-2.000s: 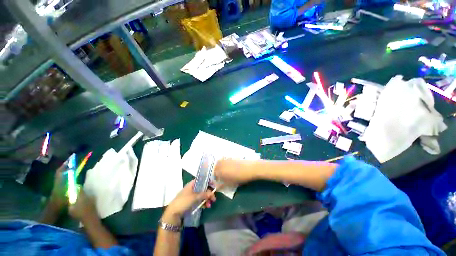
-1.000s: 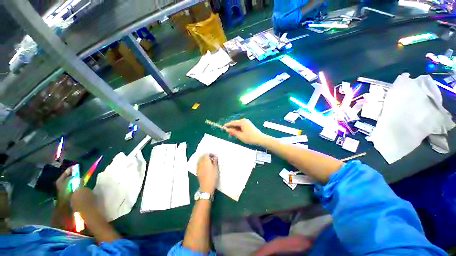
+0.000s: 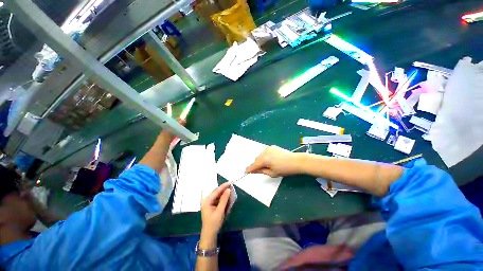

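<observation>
My left hand (image 3: pixel 216 205) is pinched at the front edge of a white sheet (image 3: pixel 235 154). My right hand (image 3: pixel 276 162) is over the sheet, its fingertips also pinched. A thin, pale stick-like piece (image 3: pixel 239 179) runs between the fingertips of both hands; its exact kind is unclear. A small whitish part shows beside my left fingers, partly hidden. A stack of white strips (image 3: pixel 194 177) lies left of the sheet. Unlit strips, one white (image 3: pixel 320 126) and one grey (image 3: pixel 328 139), lie beyond my right forearm.
A pile of glowing strips and white modules (image 3: pixel 388 103) lies at right, beside white cloth (image 3: pixel 462 114). Two lit bars (image 3: pixel 309 77) lie farther across. A grey metal post (image 3: pixel 119 87) stands at left. Another person's blue sleeve (image 3: pixel 130 198) reaches in from the left.
My right hand has come back from beyond the sheet to meet my left hand, with the thin piece now between them. The neighbour's arm has reached forward past the post. The view has shifted.
</observation>
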